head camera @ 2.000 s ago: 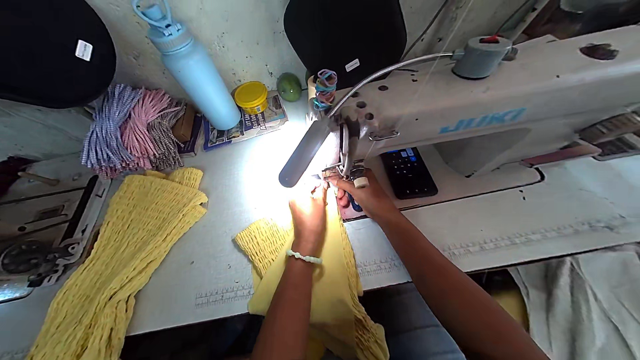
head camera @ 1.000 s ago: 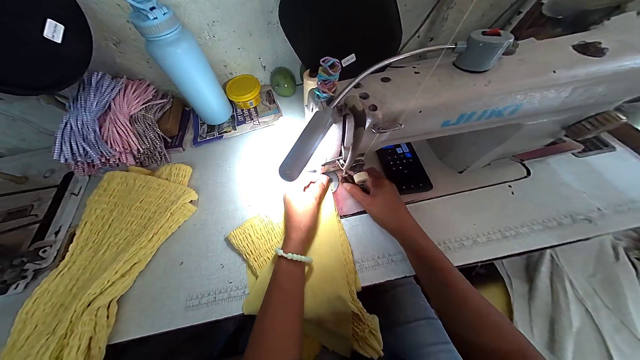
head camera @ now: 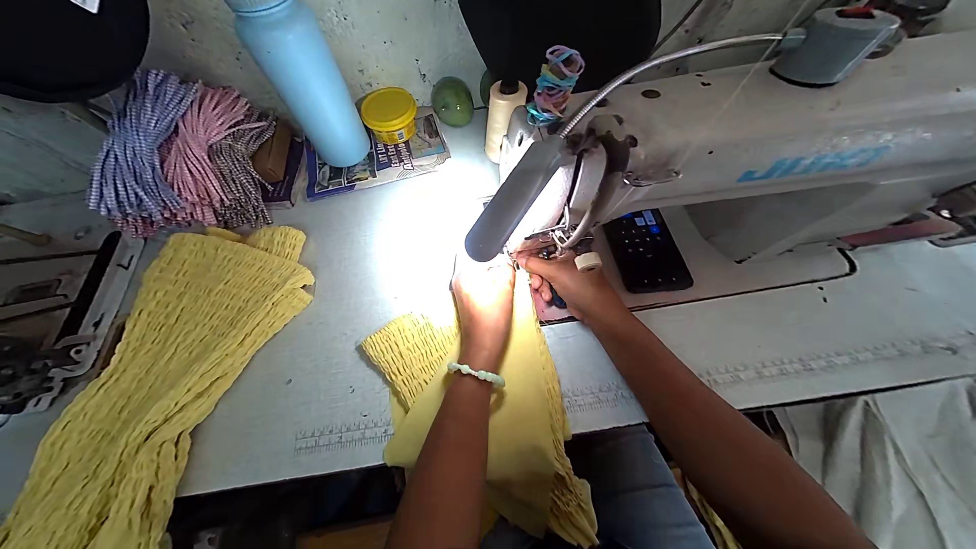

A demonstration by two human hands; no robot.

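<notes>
A Juki sewing machine point(head camera: 762, 130) stands at the right, its needle area under a bright lamp point(head camera: 515, 198). My left hand point(head camera: 485, 297) presses on a yellow fabric piece point(head camera: 518, 396) just left of the presser foot; glare washes out its fingertips. The piece has smocked edges and hangs over the table's front. My right hand point(head camera: 568, 282) is at the presser foot, thumb and forefinger pinching at the fabric's edge, with a dark blue-handled tool partly seen beneath its fingers. More smocked yellow fabric point(head camera: 168, 343) lies at the left.
Behind are bundles of fabric cords point(head camera: 191, 152), a blue bottle point(head camera: 305, 84), a yellow-lidded tub point(head camera: 390, 114), a green fruit point(head camera: 453, 101) and a thread cone point(head camera: 503, 118). A phone point(head camera: 648, 252) lies under the machine arm. Another machine's parts point(head camera: 53, 351) are at the far left.
My right hand has drawn in closer to my left hand at the presser foot since a second ago. My left hand stays on the yellow fabric.
</notes>
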